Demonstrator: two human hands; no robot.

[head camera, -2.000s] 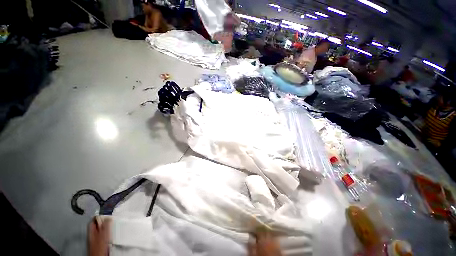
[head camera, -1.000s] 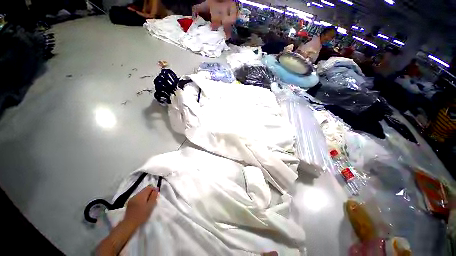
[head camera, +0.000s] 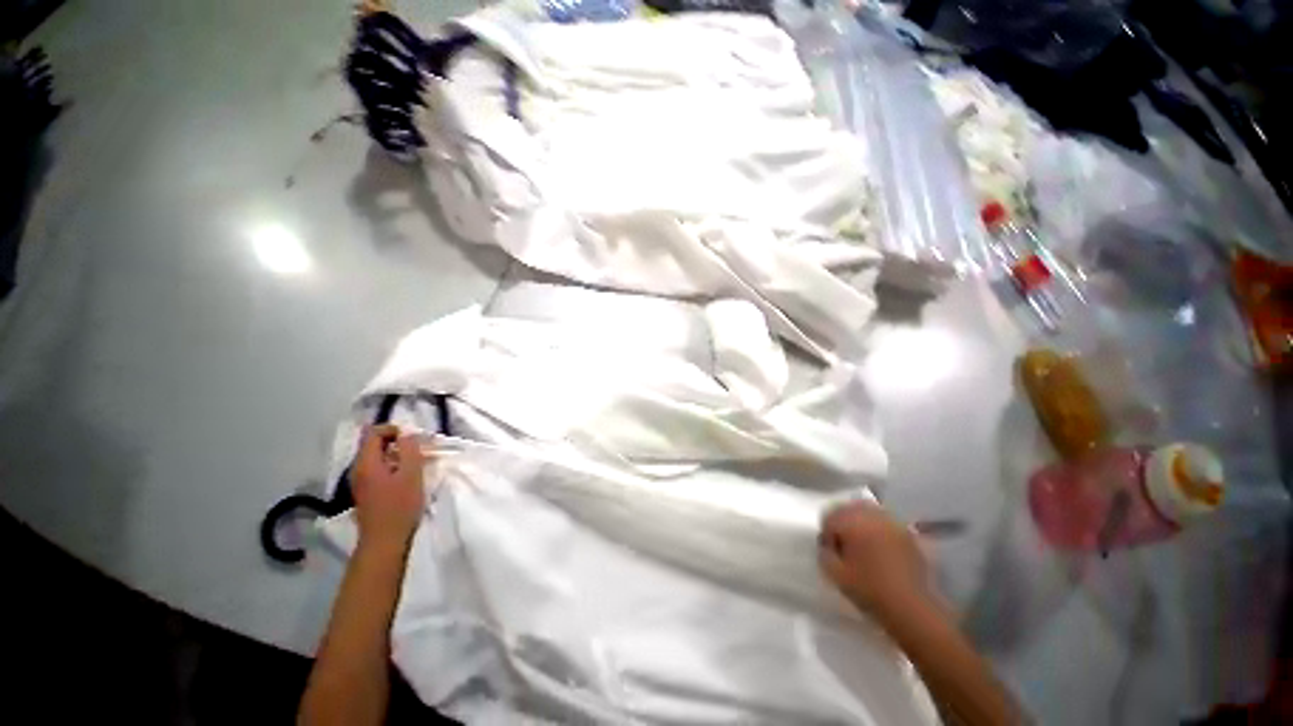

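Note:
A white shirt on a black hanger lies on the glossy white table in front of me. The hanger's hook points left past the collar end. My left hand pinches the shirt cloth near the collar end, beside the hanger's dark arm. My right hand is closed on the shirt's edge toward the hem at the right. The cloth stretches between both hands. What my fingertips hold exactly is blurred.
A shirt stack with bunched black hooks lies beyond. Long clear bags lie beside it. At the right are a small clear bottle, an orange-brown item in clear plastic and a pink bottle.
My view has tilted down. My left hand stays near the collar end. My right hand has come up into view and holds the shirt's right end, and the cloth is straighter.

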